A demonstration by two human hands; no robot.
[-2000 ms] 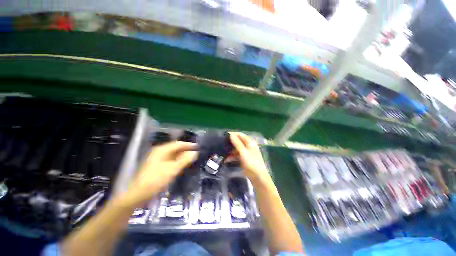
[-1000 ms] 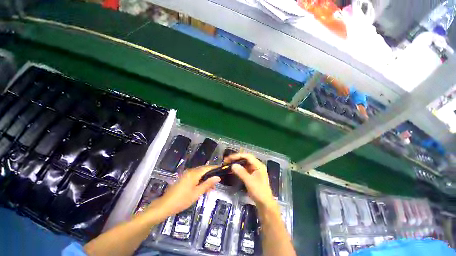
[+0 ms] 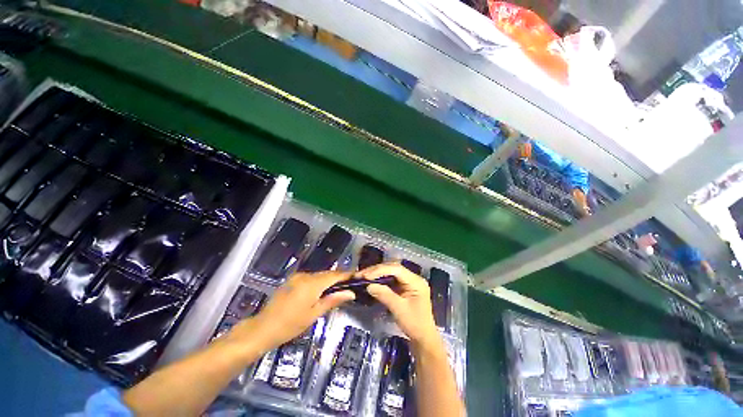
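My left hand (image 3: 308, 305) and my right hand (image 3: 402, 300) hold one black phone (image 3: 358, 285) between them, edge-on and roughly level, above the middle of the clear tray (image 3: 461, 355). The fingers cover both its ends, and I cannot tell whether its cover is fully closed. In the tray's far row lie smooth black closed phones (image 3: 287, 244). In the near row lie open phone bodies (image 3: 345, 368) with white labels and metallic parts. My forearms hide parts of the near row.
A glossy black cover tray (image 3: 122, 236) lies left, with a white strip (image 3: 236, 259) beside it. A grey shelf frame (image 3: 586, 220) slants across the right. Trays of pale and pinkish parts (image 3: 562, 350) lie right, beside a blue sleeve (image 3: 668, 402). Another worker's arm (image 3: 574, 181) is beyond the frame.
Both hands still hold the phone; it has turned from slanting to nearly level. The view steadied after the first frame, in which the held unit's white label faced up.
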